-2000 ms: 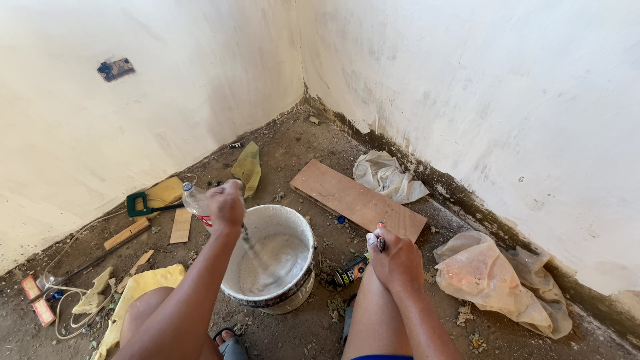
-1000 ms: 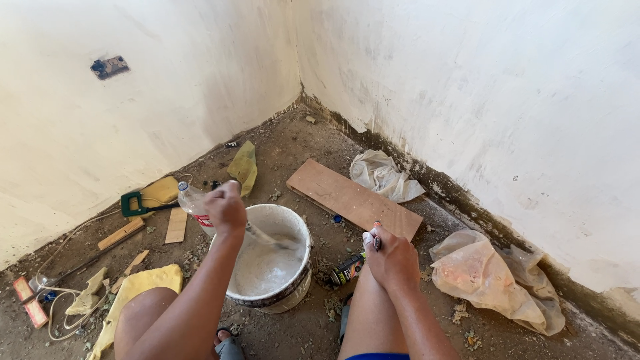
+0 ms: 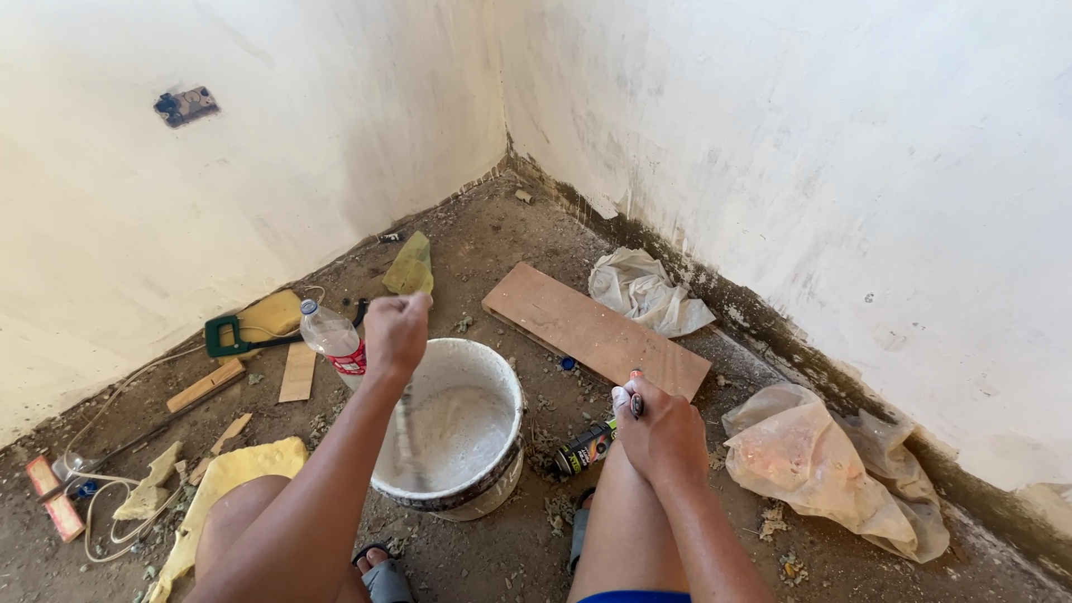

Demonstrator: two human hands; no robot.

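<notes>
My left hand [image 3: 398, 335] is closed around the top of a stirring stick [image 3: 405, 427], blurred by motion, whose lower end is in the white liquid of a plastic bucket [image 3: 517, 452]. The bucket stands on the dirt floor between my legs. Just left of that hand is a plastic bottle [image 3: 331, 335] with a red label. My right hand [image 3: 662, 423] rests over my knee, closed around a small dark object with an orange end, possibly a marker; most of it is hidden by the fingers. Beneath this hand, a spray can [image 3: 586, 448] lies on the floor.
A wooden board [image 3: 595, 327] lies beyond the bucket, beside crumpled plastic [image 3: 645, 289]. More plastic sheeting [image 3: 829, 469] lies right, along the wall. At left are a green-handled hacksaw [image 3: 224, 335], wood strips [image 3: 297, 373], a cord [image 3: 88, 536] and yellow foam [image 3: 280, 456]. Two walls meet ahead.
My left hand and the stick have shifted about over the bucket, and the stick now slants into its left side. My right hand has stayed over the knee with its object.
</notes>
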